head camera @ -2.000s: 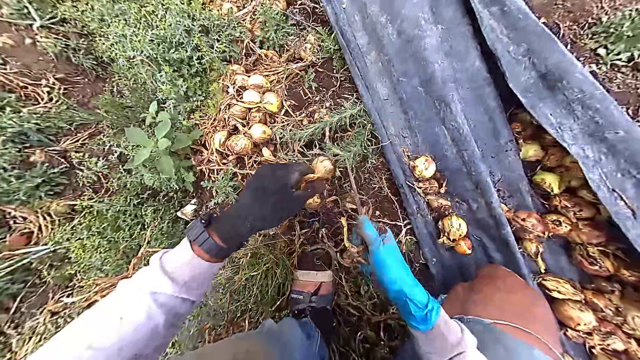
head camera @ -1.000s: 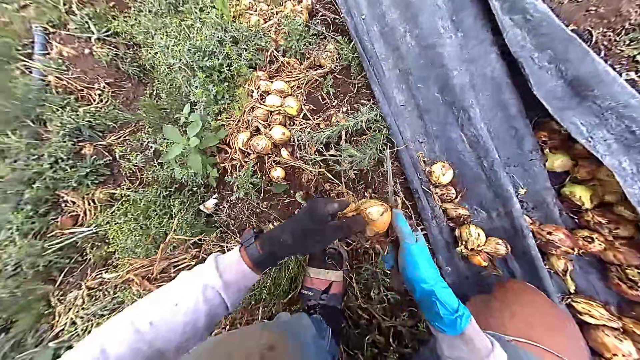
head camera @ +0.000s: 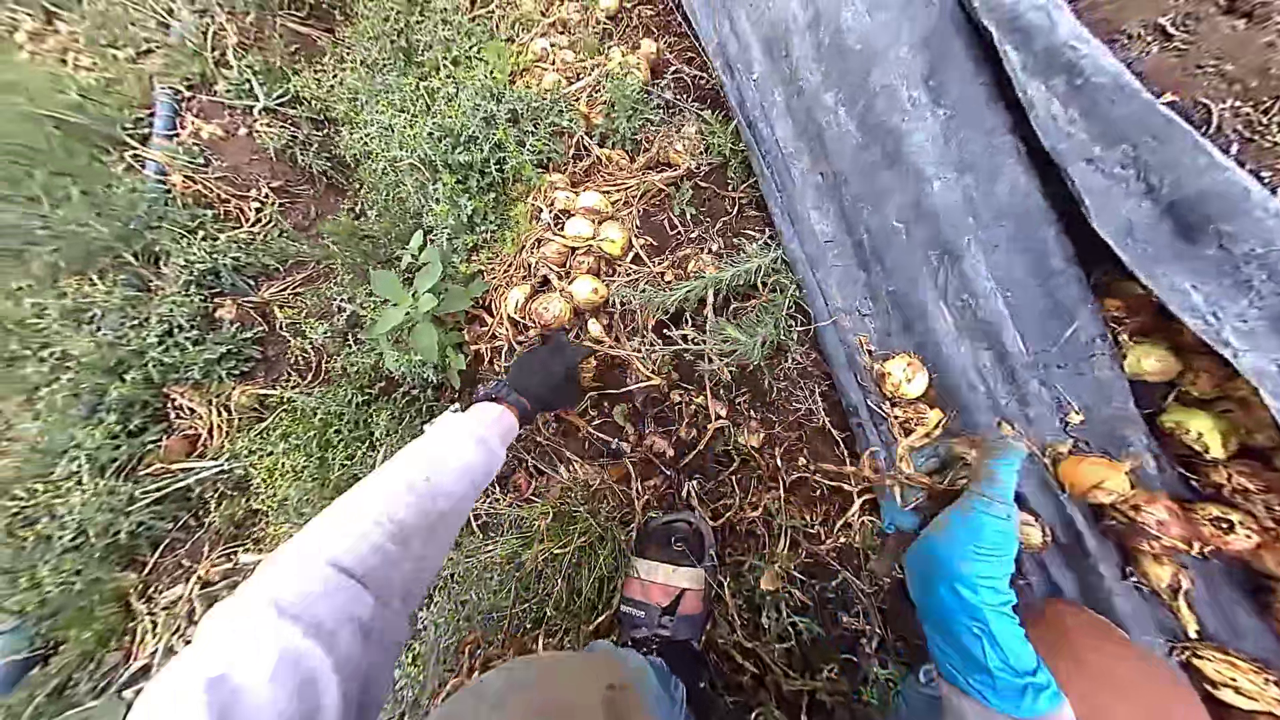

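My left hand [head camera: 548, 374], in a dark glove with a watch-like band at the wrist, is at the near end of a pile of onions [head camera: 588, 291] with dried tops. Its fingers point away from me and hide whatever they touch. My right hand [head camera: 965, 500], in a blue glove, is low over the edge of the dark sheet [head camera: 900, 180], among onions and dry leaves; blur hides its fingers and any tool. Just beyond it an onion [head camera: 903, 376] lies on the sheet, and an orange-skinned onion [head camera: 1095, 478] is to its right.
More onions [head camera: 1225, 525] lie along the right, partly under a fold of the sheet. A leafy weed [head camera: 424, 305] grows left of the pile. My sandalled foot [head camera: 668, 580] stands between my arms. A blue pipe [head camera: 162, 135] is at the upper left.
My left hand has left the onion it held beside my right hand and reached forward to the pile. My right hand has moved right, to the onions on the sheet.
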